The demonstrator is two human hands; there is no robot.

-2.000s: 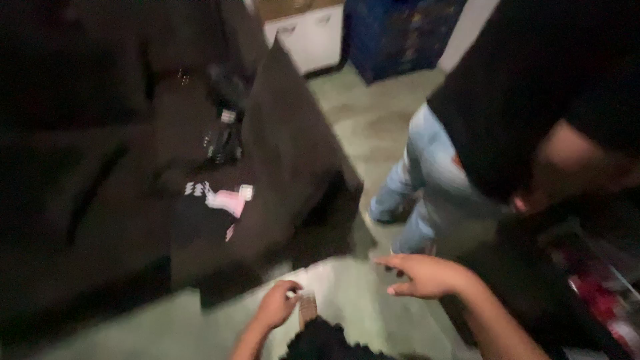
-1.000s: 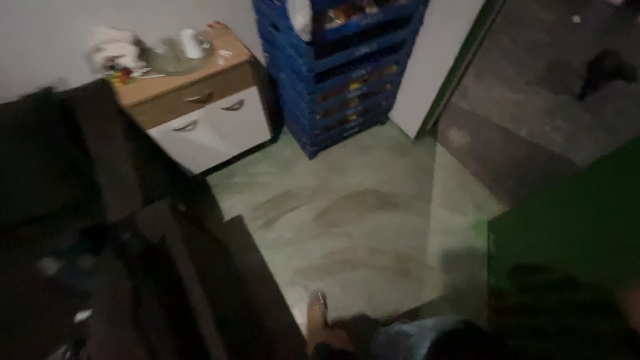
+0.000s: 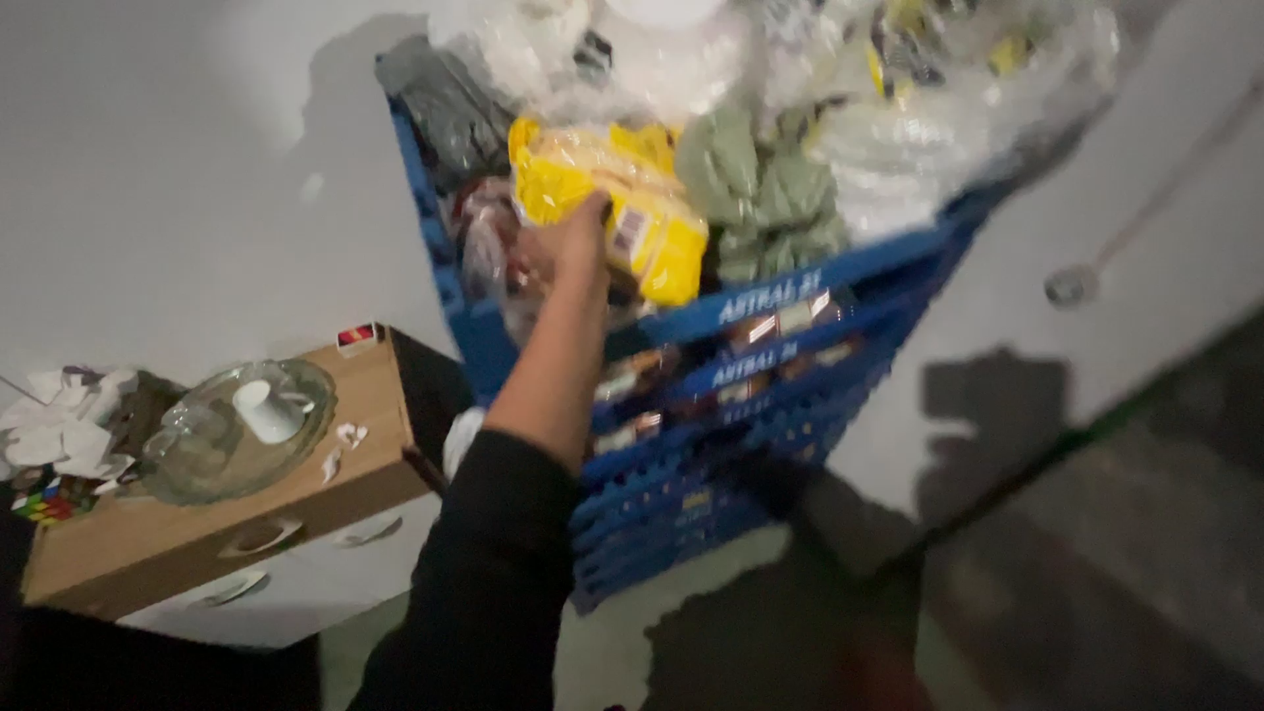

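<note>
My left hand (image 3: 568,242) reaches into the top of a stack of blue plastic crates (image 3: 770,296). Its thumb lies on a yellow plastic package (image 3: 657,212) and the hand grips the package's left edge; the fingers are partly hidden and blurred. Clear wrapping with something reddish (image 3: 486,232) is beside the hand. To the right of the package sits a pale green plastic bag (image 3: 755,193), with clear and white plastic bags (image 3: 879,163) beyond it. A dark grey bag (image 3: 444,109) fills the crate's far left corner. My right hand is out of view.
A wooden-topped cabinet (image 3: 365,395) with white fronts stands left of the crates. On it are a glass platter (image 3: 212,464), a white mug (image 3: 267,410), crumpled white paper (image 3: 69,425) and a puzzle cube (image 3: 49,504). A white wall (image 3: 227,197) rises behind; a dark opening is at right.
The view has swung from the floor up to the crate stack. My left hand has come into view at the top crate and taken hold of the yellow package.
</note>
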